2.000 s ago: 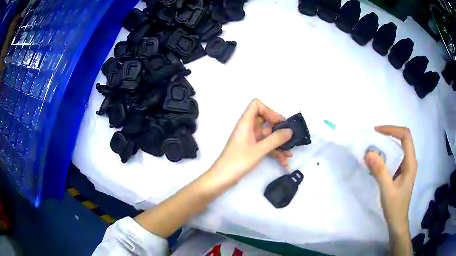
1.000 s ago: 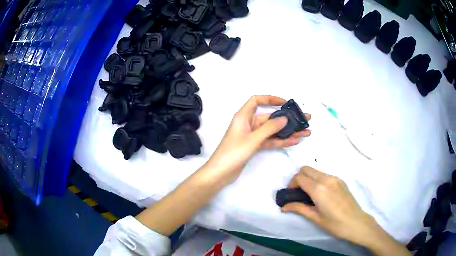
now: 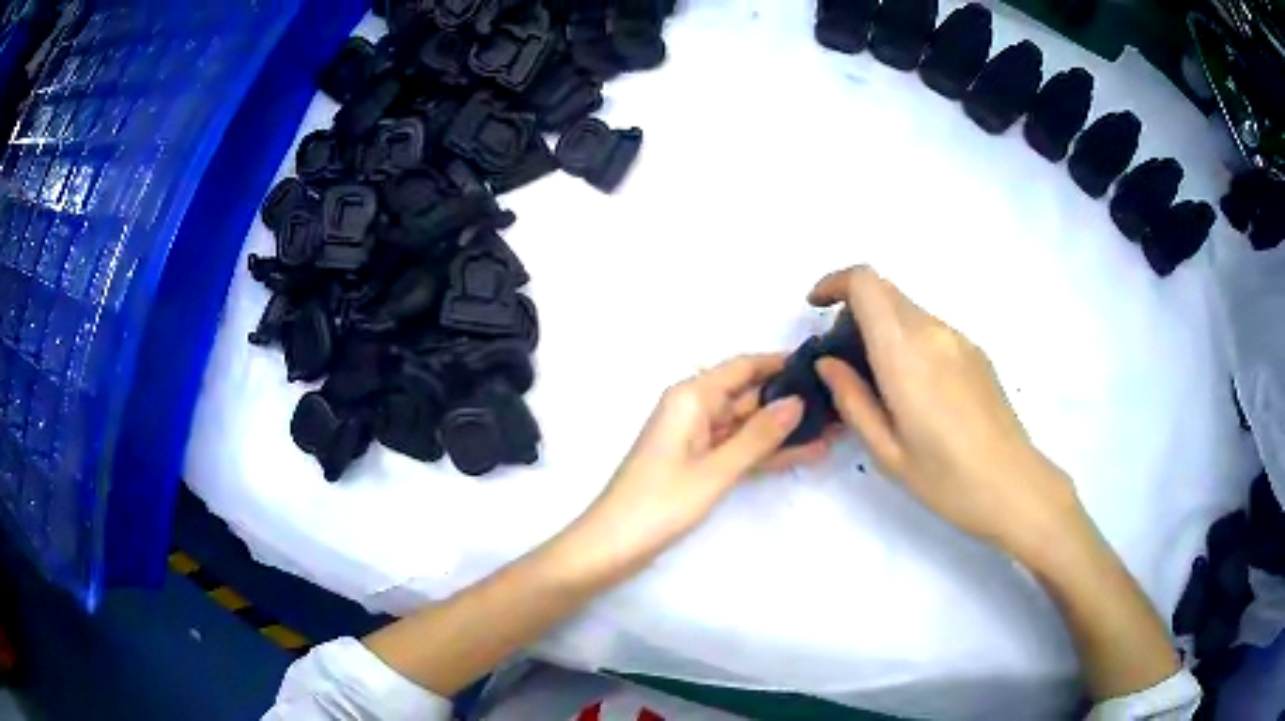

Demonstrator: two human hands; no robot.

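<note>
My left hand [image 3: 719,430] and my right hand [image 3: 923,409] meet near the centre of the white sheet. My left hand grips a black plastic housing [image 3: 799,400] between thumb and fingers. My right hand holds a black cover [image 3: 846,342] against the housing's upper right side. The fingers hide most of both pieces, so I cannot tell how far they are joined. The glue bottle cannot be made out.
A loose heap of black housings [image 3: 409,254] lies at the left, beside a tilted blue crate [image 3: 183,282] with a clear blister tray [image 3: 99,183]. Black assembled housings [image 3: 1005,88] stand in a curved row at the upper right. More black covers [image 3: 1223,578] lie at the lower right edge.
My right hand has lifted the black cover from the sheet and brought it up to the housing in my left hand. The teal needle tip no longer shows. The view has shifted slightly.
</note>
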